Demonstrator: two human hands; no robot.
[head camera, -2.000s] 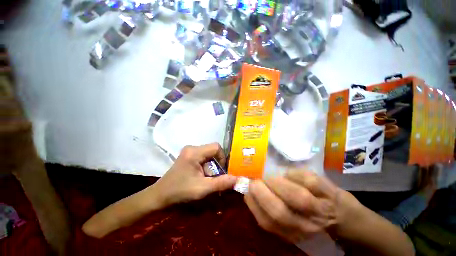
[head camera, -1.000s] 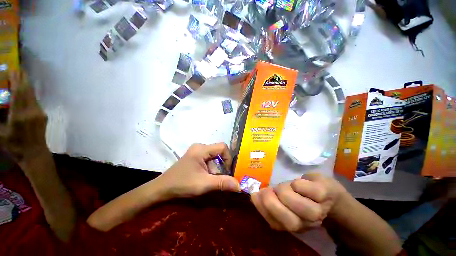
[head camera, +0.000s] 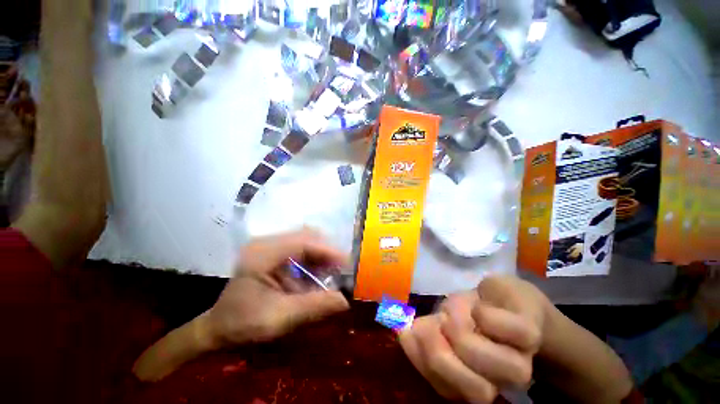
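A retail box (head camera: 395, 205) stands in front of me with its orange side facing me, showing a black logo and "12V". A hologram sticker (head camera: 395, 313), glinting blue-violet, is at the box's lower end, beside my right fingertips. My right hand (head camera: 478, 339) has curled fingers and holds the sticker's edge at thumb and forefinger. My left hand (head camera: 276, 288) is slightly blurred, just left of the box with a small gap. A short sticker strip (head camera: 309, 274) is between its thumb and fingers.
A shiny heap of tangled label strips (head camera: 442, 55) lies mid-table, with loops around the box. Upright boxes (head camera: 584, 213) stand at right. A black pouch (head camera: 624, 20) lies at the far right. Another person's arm (head camera: 71, 134) reaches over the left side of the white table (head camera: 174, 173).
My left hand has moved left, off the box, keeping the strip. The sticker and my right hand are slightly lower. The neighbour's arm now extends farther across the left side.
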